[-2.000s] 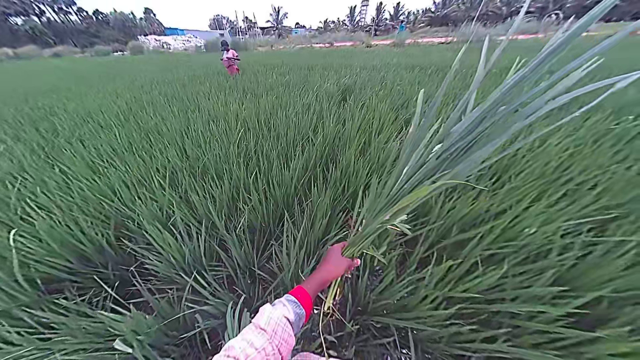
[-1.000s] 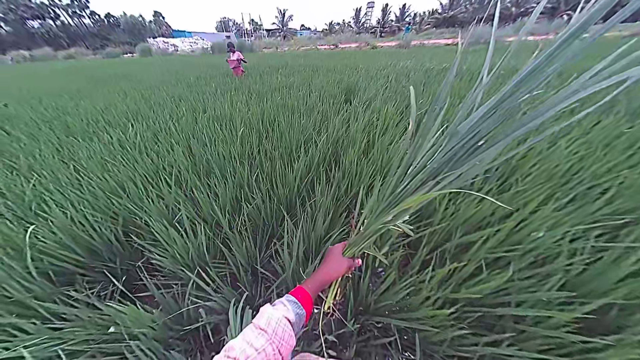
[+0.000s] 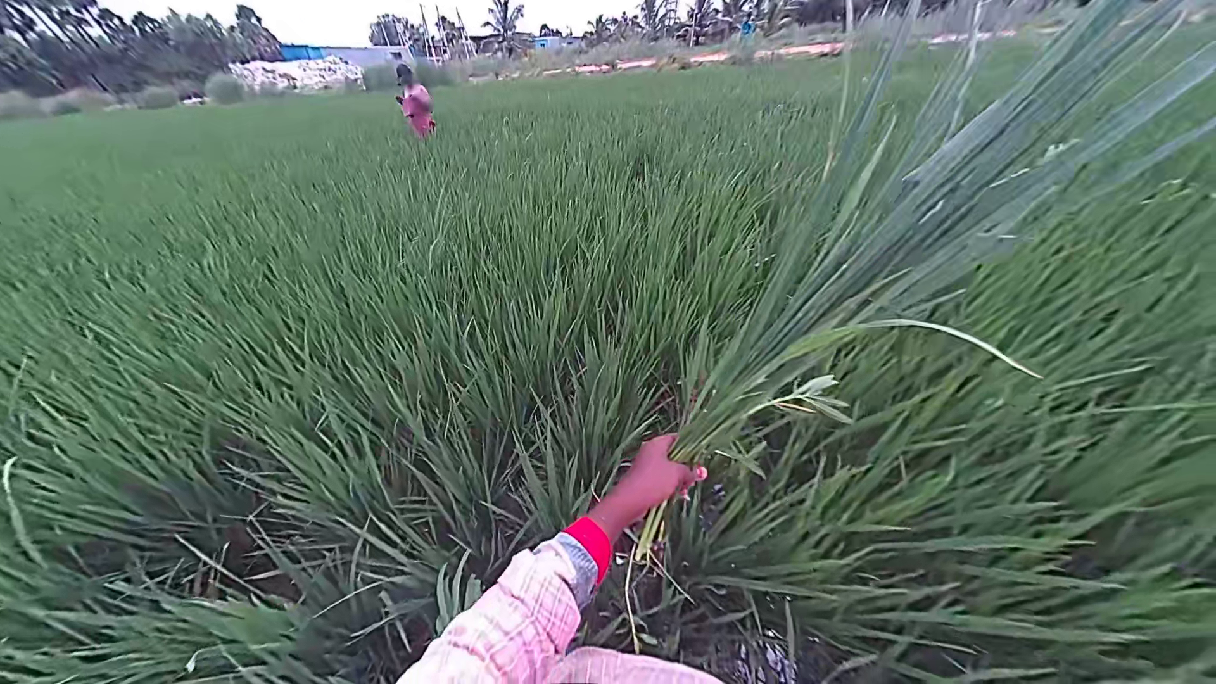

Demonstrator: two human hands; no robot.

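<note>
My left hand (image 3: 657, 473), in a pink checked sleeve with a red cuff, is closed around the lower stems of a large bundle of long green grass-like plants (image 3: 855, 275). The bundle fans out to the upper right, past the frame's edge. A few pale stem ends hang below my fist, and a small leafy sprig (image 3: 812, 397) sticks out of the bundle's side. Dense green rice-like plants (image 3: 475, 313) stand around and below the hand. My right hand is not in view; more pink checked cloth (image 3: 632, 668) shows at the bottom edge.
Farther off, a person (image 3: 416, 103) in pinkish clothes stands among the plants at the upper left. Behind the field lie a whitish heap (image 3: 296, 73), a low building (image 3: 356, 55), a reddish strip of ground (image 3: 708, 58) and palm trees. Wet ground (image 3: 765, 660) glints between plants near the bottom.
My left hand keeps its hold on the bundle throughout. One long curved leaf blade now reaches farther out to the right from the bundle than it did two seconds ago.
</note>
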